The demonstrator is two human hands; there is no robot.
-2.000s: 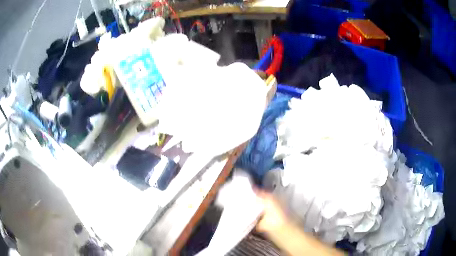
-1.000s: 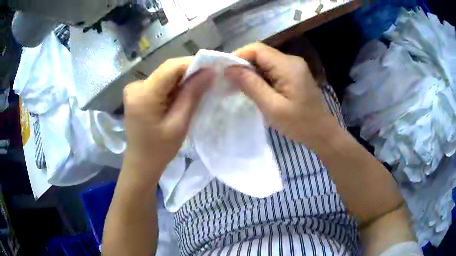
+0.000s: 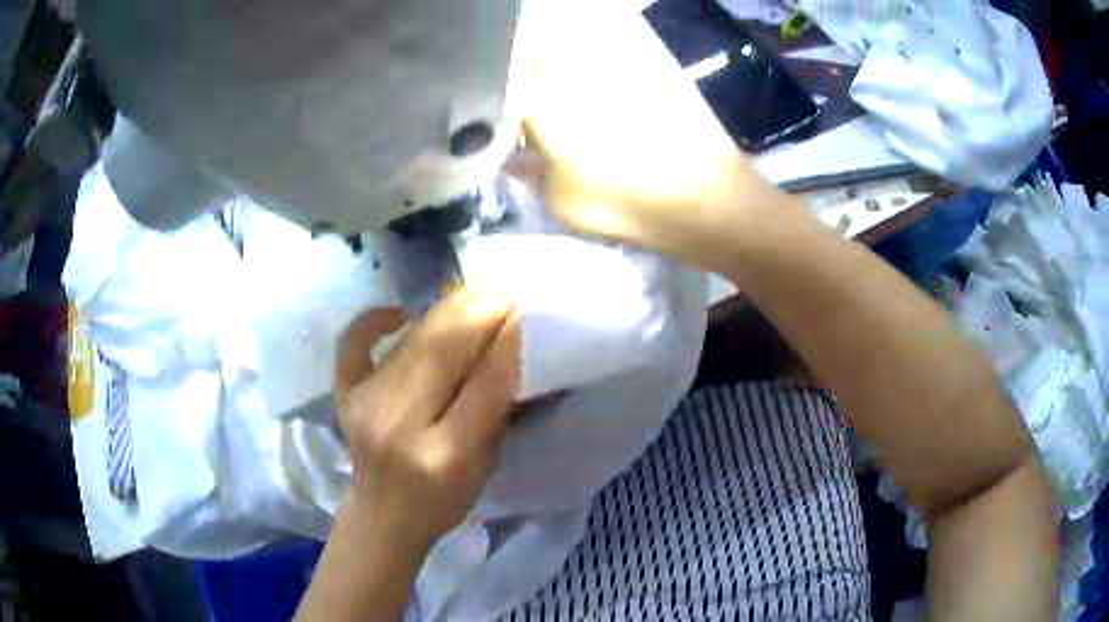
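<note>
A white garment piece (image 3: 584,316) lies under the off-white sewing machine head (image 3: 316,109) and hangs over the table's front edge. My left hand (image 3: 432,401) pinches its edge just in front of the presser foot area (image 3: 426,249). My right hand (image 3: 620,201) is behind and right of the needle area, blurred and partly washed out by glare. Its fingertips are near the cloth, and their grip is unclear. The needle itself is hidden.
More white pieces (image 3: 183,377) are heaped on the left extension. A black phone (image 3: 754,97) lies behind at the right, beside a crumpled white bundle (image 3: 961,85). A large ruffled white heap (image 3: 1046,328) is at the far right. Striped cloth (image 3: 718,510) covers my lap.
The white piece has moved from between my hands above my lap to under the machine head. My left hand is now at the needle area, and my right hand has moved up and behind it.
</note>
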